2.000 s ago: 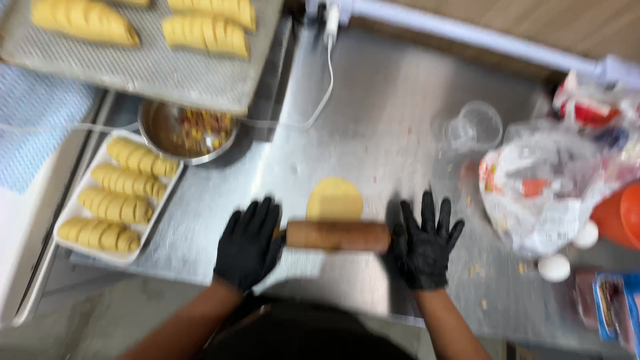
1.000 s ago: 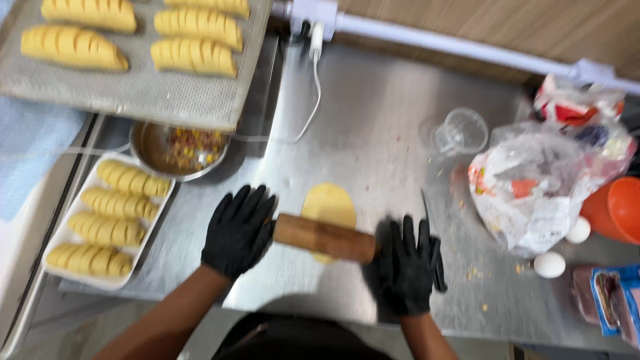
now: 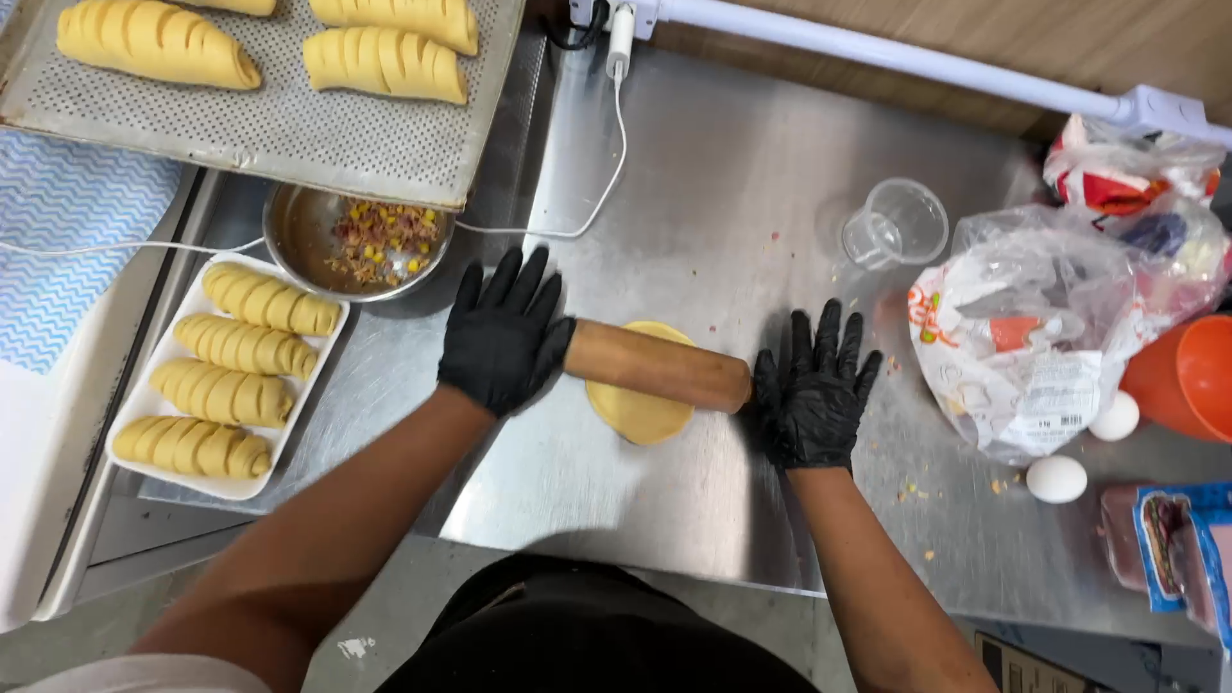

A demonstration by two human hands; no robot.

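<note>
A wooden rolling pin (image 3: pixel 664 368) lies tilted across a round of yellow dough (image 3: pixel 637 414) on the steel worktop (image 3: pixel 712 500). My left hand (image 3: pixel 504 332), in a black glove, is spread flat against the pin's left end, its palm over the handle. At the right end my right hand (image 3: pixel 816 390), also gloved in black, presses with fingers spread and pointing away from me. Both handles are hidden by the hands. The pin covers the middle of the dough, which shows above and below it.
Left: a white tray (image 3: pixel 130 414) of slashed dough rolls, a metal bowl (image 3: pixel 279 231) of chopped filling, and a perforated baking tray (image 3: pixel 289 144) overhanging it. Right: a clear plastic cup (image 3: pixel 895 223), plastic bag (image 3: pixel 1020 327), eggs (image 3: pixel 1057 479), orange container (image 3: pixel 1184 375) and packaged meat (image 3: pixel 1169 539). A white cable (image 3: pixel 621 144) crosses the worktop.
The rolling pin has gone from nearly level to tilted, its right end now nearer me. Both hands stay at its ends.
</note>
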